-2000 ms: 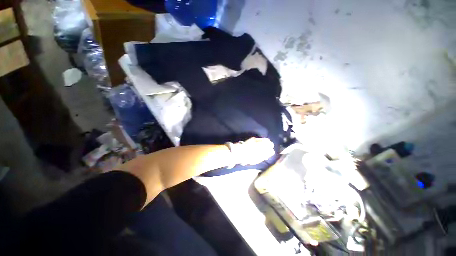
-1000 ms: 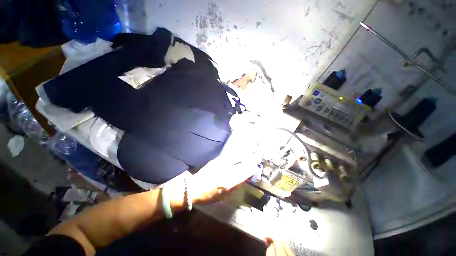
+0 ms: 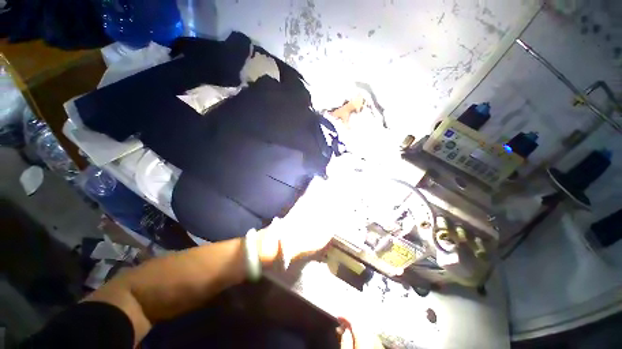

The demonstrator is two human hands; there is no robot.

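Note:
A large heap of navy cut panels (image 3: 239, 150) lies left of the machine, over white paper or cloth lining (image 3: 153, 174). The pale overlock machine (image 3: 416, 238) is right of centre, strongly glared. My left hand (image 3: 310, 228) reaches in from the lower left to the machine's left side, with a pale bangle at the wrist; its fingers are washed out by light, so any hold is hidden. My right hand (image 3: 349, 334) shows only in small part at the bottom edge, and its hold cannot be seen.
A cream control panel (image 3: 472, 151) stands behind the machine, with navy thread cones (image 3: 583, 174) and a thin metal rod (image 3: 556, 61) at the right. A brown box (image 3: 51, 75) and blue plastic (image 3: 143, 20) are upper left. Dark trimmings (image 3: 431, 315) lie on the pale table.
The view has swung right towards the machine since the first frame. My left arm has moved from the panel heap to the machine's side. Part of my right hand has come into view at the bottom.

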